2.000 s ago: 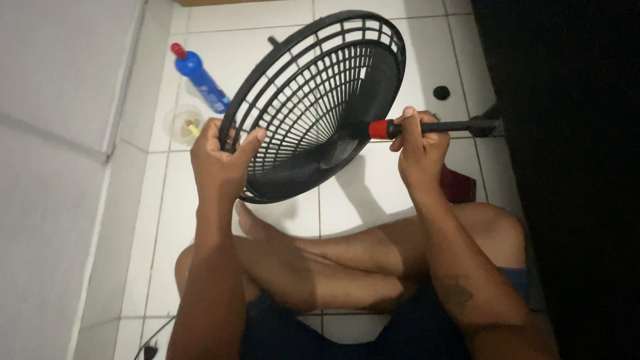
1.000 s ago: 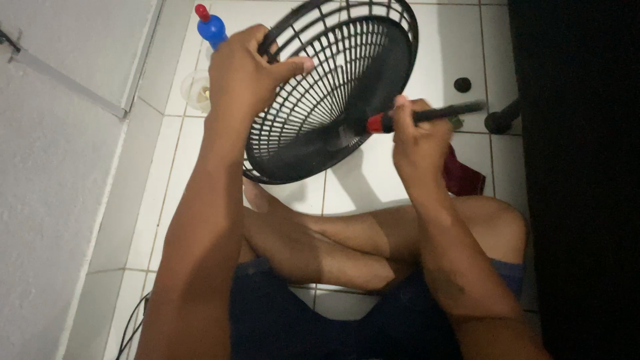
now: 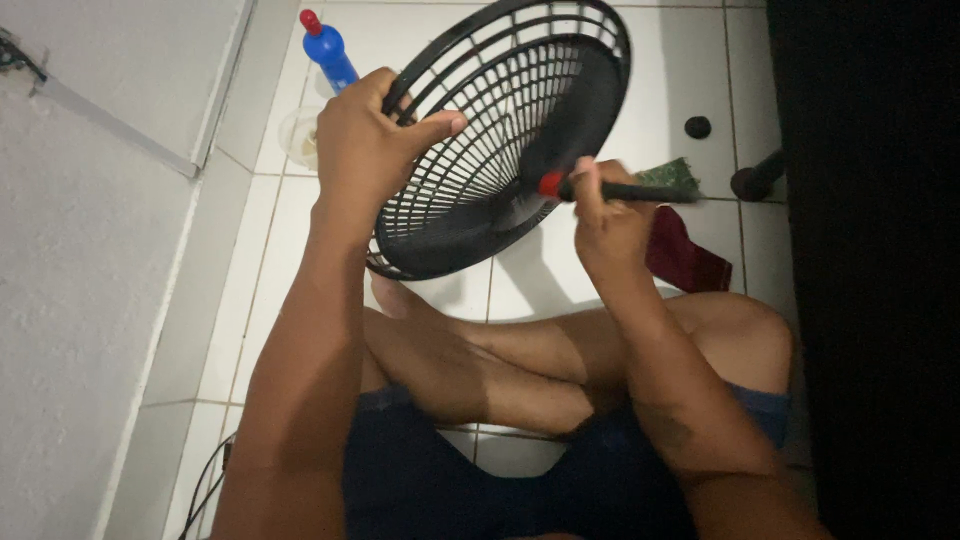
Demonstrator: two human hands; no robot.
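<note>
My left hand (image 3: 375,135) grips the rim of a round black plastic fan grille (image 3: 510,120) at its left edge, thumb inside the rim. The grille is tilted, its hollow side toward my right hand. In my right hand (image 3: 611,217) is a brush with a black handle and a red collar (image 3: 551,184); the handle points right. Its bristle end lies at the lower inside of the grille and is blurred, so whether it touches the ribs I cannot tell.
Behind my left hand stand a blue bottle with a red cap (image 3: 326,49) and a clear container (image 3: 300,139). On the tiled floor to the right lie a small black round piece (image 3: 697,127), a green scouring pad (image 3: 671,176) and a dark red cloth (image 3: 686,255). A cable (image 3: 199,491) lies lower left.
My left hand has moved along the rim, from the lower left side to higher up. The green pad now shows behind my right hand. The brush handle has shifted in angle.
</note>
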